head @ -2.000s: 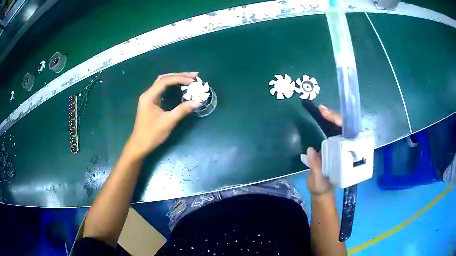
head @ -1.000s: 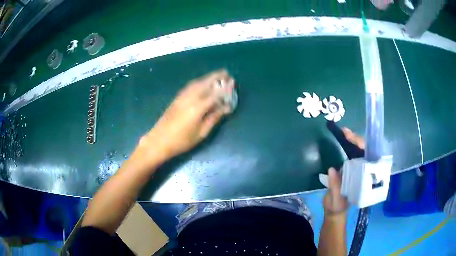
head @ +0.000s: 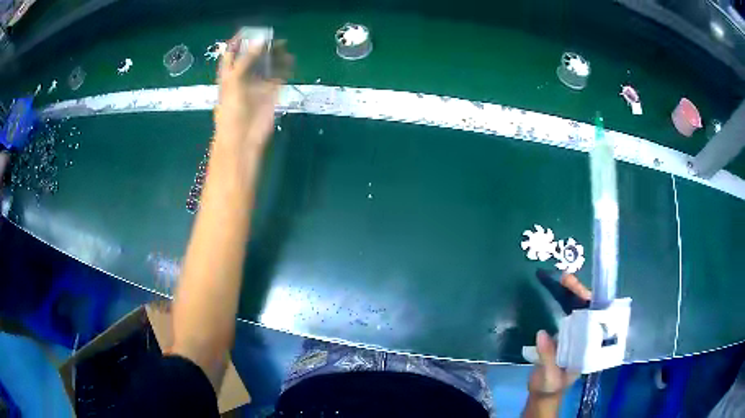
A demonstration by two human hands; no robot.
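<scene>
My left hand (head: 249,86) is blurred over the green belt, its fingers around a clear fan housing (head: 257,34); whether it is lifted is unclear. My right hand (head: 555,359) holds the dispensing gun (head: 595,335) by its black handle, at the bench's front edge. The gun's pale barrel (head: 605,212) points away from me, its green tip (head: 599,122) over the white strip. Two white fan wheels touch on the bench beyond the handle: one plain (head: 538,243), one with a dark ring at its hub (head: 569,255).
Housings with white wheels inside stand on the belt, mid (head: 353,41) and right (head: 573,70). Farther right is a pink cup (head: 687,117). Empty-looking housings (head: 177,60) and loose wheels (head: 216,51) lie left. My forearm partly covers the coil strip (head: 196,188). An open box (head: 233,388) is below left.
My left hand has moved from the middle of the bench, where it held a housing with a wheel, out over the belt. The view has shifted. My right hand still holds the gun.
</scene>
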